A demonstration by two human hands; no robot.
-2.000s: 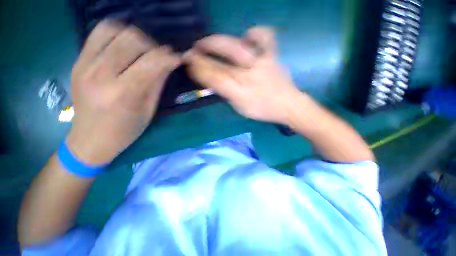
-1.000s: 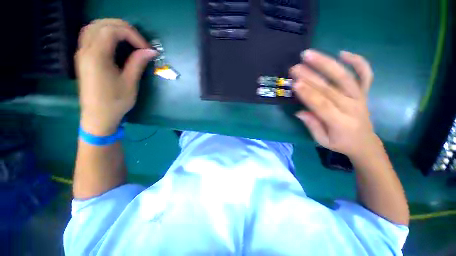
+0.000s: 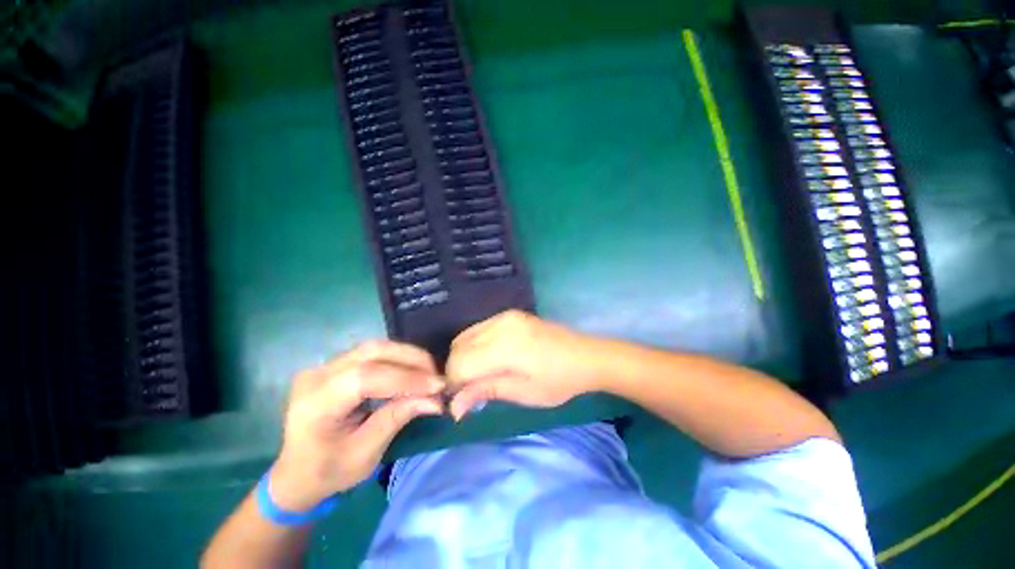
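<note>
The assembly tray (image 3: 484, 325), long and matte black, lies in front of me with two columns of black housings (image 3: 392, 200). My left hand (image 3: 351, 406), with a blue wrist strap (image 3: 292, 506), and my right hand (image 3: 518, 361) meet at the tray's near end. Their thumbs and fingers are pinched together around a small dark part (image 3: 446, 391), mostly hidden by the fingertips. A small pale bluish spot shows under my right fingers; I cannot tell what it is. The near end of the tray is partly covered by my hands.
A filled tray (image 3: 796, 167) with two bright columns of boards and cells stands at the right. Another black tray (image 3: 191, 245) with dark rows lies at the left. A yellow-green line (image 3: 726, 167) runs along the green mat (image 3: 623, 167). The bench's front edge is close to my body.
My hands were apart one second ago, the left with a board and cell at its fingertips; now they are together. The view has shifted and shows all three trays. The board and cell are not visible now.
</note>
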